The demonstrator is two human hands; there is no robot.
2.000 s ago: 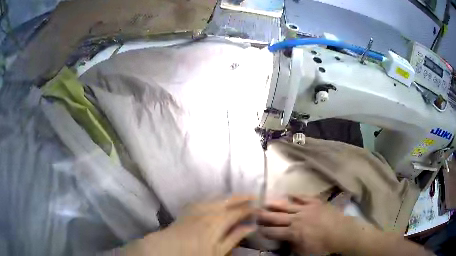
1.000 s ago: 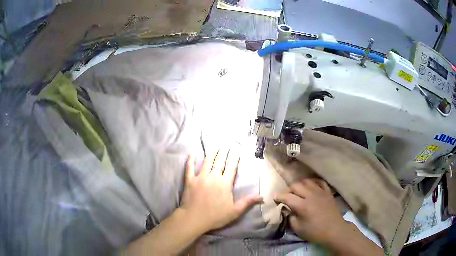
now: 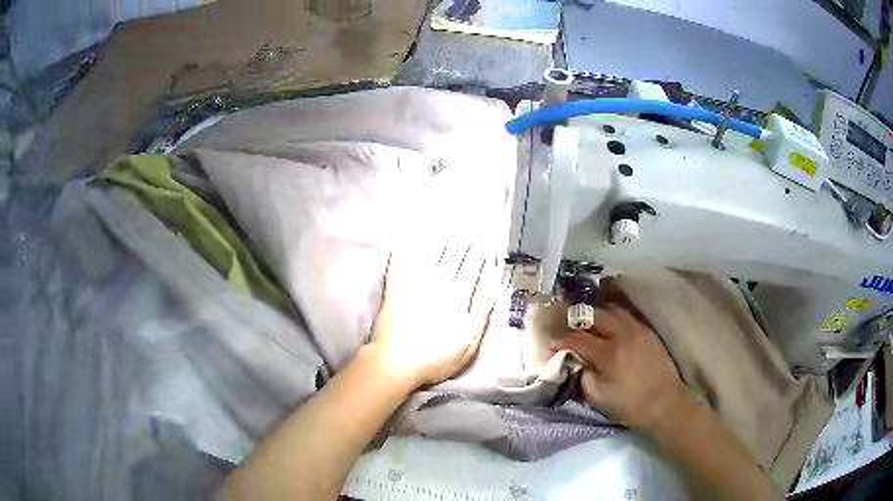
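Note:
A large grey-taupe garment piece (image 3: 304,215) lies over the machine table and runs under the needle area of the white JUKI sewing machine (image 3: 685,196). A beige panel (image 3: 725,342) is bunched at the right under the machine arm. The presser foot (image 3: 517,307) is small and dark beside the cloth. My left hand (image 3: 431,318) lies flat on the overlit cloth, left of the presser foot, fingers apart. My right hand (image 3: 627,362) pinches a fold of the beige panel, right of the presser foot. A lime-green panel (image 3: 201,220) shows at the left.
A brown cardboard sheet (image 3: 264,44) is behind the work. A blue air tube (image 3: 636,110) runs along the machine top to a keypad (image 3: 857,142) at right. The white table edge with printed scale marks (image 3: 431,475) shows in front. Grey cloth hangs at far left.
Both hands were close together at the front. They moved apart, then forward towards the presser foot. The garment's front edge has moved forward, uncovering the printed table edge.

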